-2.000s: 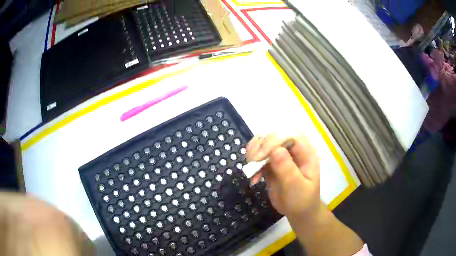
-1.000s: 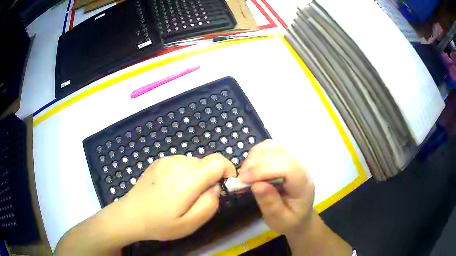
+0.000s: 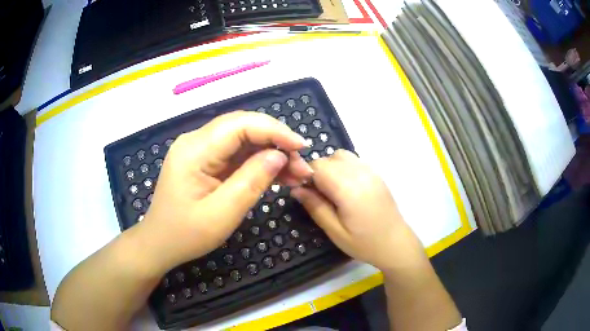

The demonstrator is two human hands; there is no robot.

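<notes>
The black blister tray (image 3: 226, 281) lies flat on the white bench top, with rows of small shiny round parts in its pockets. My left hand (image 3: 217, 184) is over the middle of the tray, fingers curled, thumb and fingertips close together. My right hand (image 3: 356, 207) is over the tray's right side, its fingertips meeting those of my left hand. What the fingertips hold is hidden or too small to tell. The white-tipped swab does not show clearly. Both hands hide many of the tray's middle pockets.
A pink pen (image 3: 220, 77) lies above the tray inside the yellow tape (image 3: 155, 65). Dark slender tools (image 3: 310, 29) lie beyond the tape. Black trays (image 3: 139, 35) stand at the back. A thick layered grey-brown pile (image 3: 462, 116) is on the right, with a blue bin (image 3: 555, 22) beyond.
My left hand came in from the left edge to meet my right hand. Both hands have since moved up over the tray. The white tip seen earlier is no longer visible. The view has shifted.
</notes>
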